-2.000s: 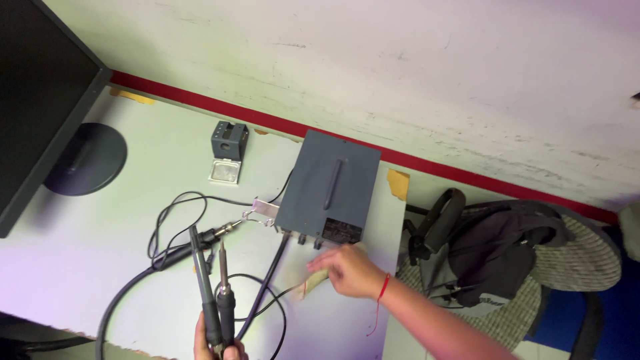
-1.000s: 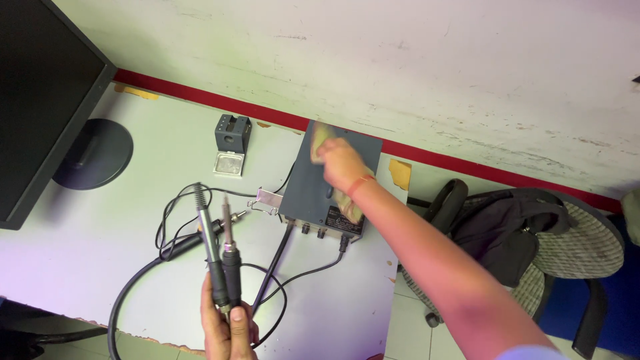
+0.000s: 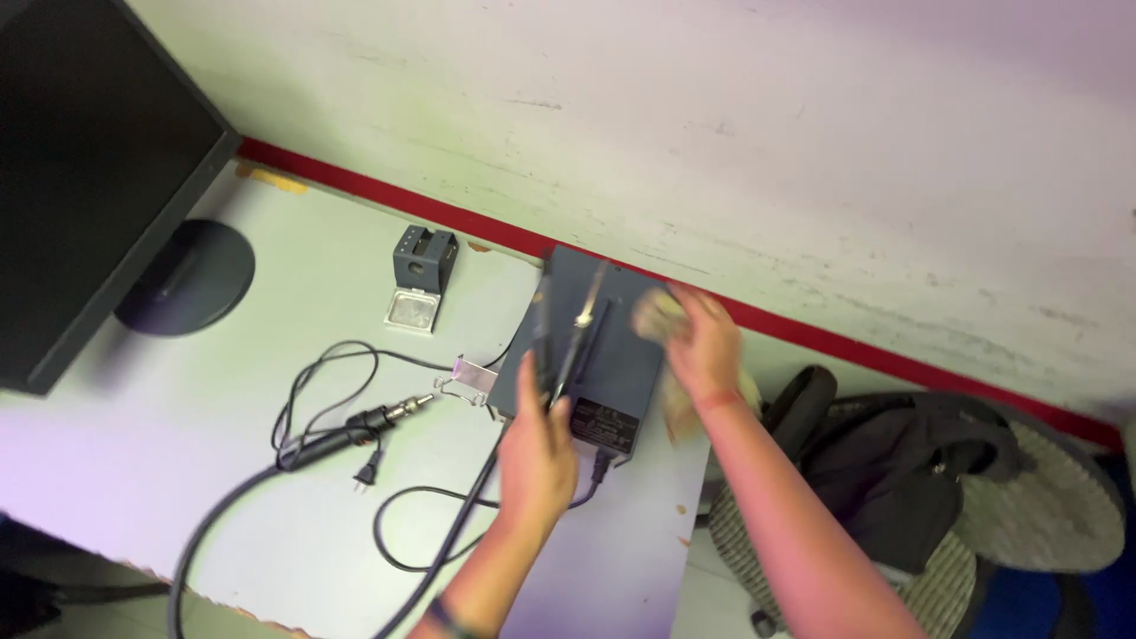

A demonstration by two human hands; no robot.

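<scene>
My left hand (image 3: pixel 540 453) is closed around a soldering iron (image 3: pixel 577 342) and a second dark, slim tool (image 3: pixel 542 324), blurred, both pointing up over the grey metal station box (image 3: pixel 599 355). With my right hand (image 3: pixel 706 351) I grip a pale cloth (image 3: pixel 661 318) at the right edge of the box; motion blurs it. A hot-air handpiece (image 3: pixel 377 424) with a metal nozzle lies on the table, left of the box. Near it are a loose power plug (image 3: pixel 366 472) and a small metal plate (image 3: pixel 474 375) on a wire stand.
An iron holder (image 3: pixel 425 259) with a metal tray (image 3: pixel 413 311) stands toward the wall. A monitor (image 3: pixel 98 177) on a round base (image 3: pixel 188 277) is at left. Black cables (image 3: pixel 390 550) loop over the white table (image 3: pixel 293 550). A chair (image 3: pixel 1038 506) bearing a black bag (image 3: pixel 896 479) stands at right.
My left hand has moved right and up with the tools, from beside the box to over it. The cloth lay in front of the box under my right hand, then passed across its top to the right edge.
</scene>
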